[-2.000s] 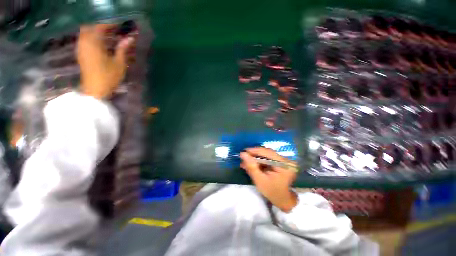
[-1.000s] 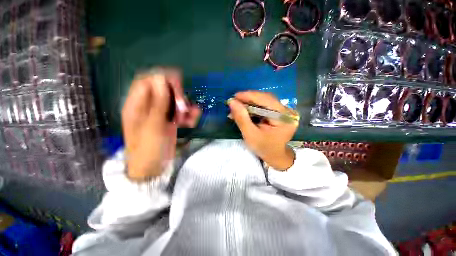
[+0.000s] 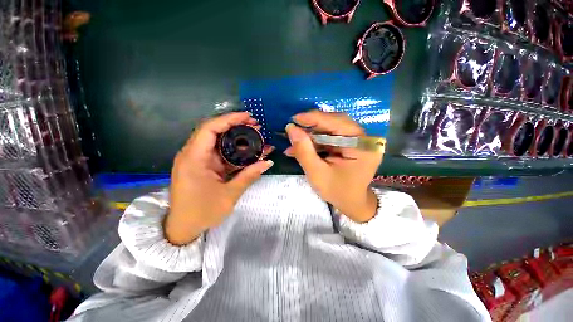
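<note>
My left hand (image 3: pixel 207 179) holds a round black watch case (image 3: pixel 241 146) with a copper rim by its edges, its face turned up, near the bench's front edge. My right hand (image 3: pixel 336 160) holds tweezers (image 3: pixel 342 141) like a pen. Their thin tip points left, over the blue sheet (image 3: pixel 286 94) and close to the held case. I cannot tell whether the tip holds a piece. The blue sheet lies flat on the green mat and bears rows of tiny pale specks. Both hands cover parts of its front edge.
A loose watch case (image 3: pixel 381 49) lies behind the sheet, with two more at the top edge. A clear tray (image 3: pixel 477 94) of cases stands right, stacked clear trays (image 3: pixel 38 138) left. A carton (image 3: pixel 449 195) is below the bench edge, red trays (image 3: pixel 528 277) at lower right.
My left hand has come from the left tray to the front of the blue sheet with a watch case, now turned face up. My right hand still holds the tweezers by the sheet.
</note>
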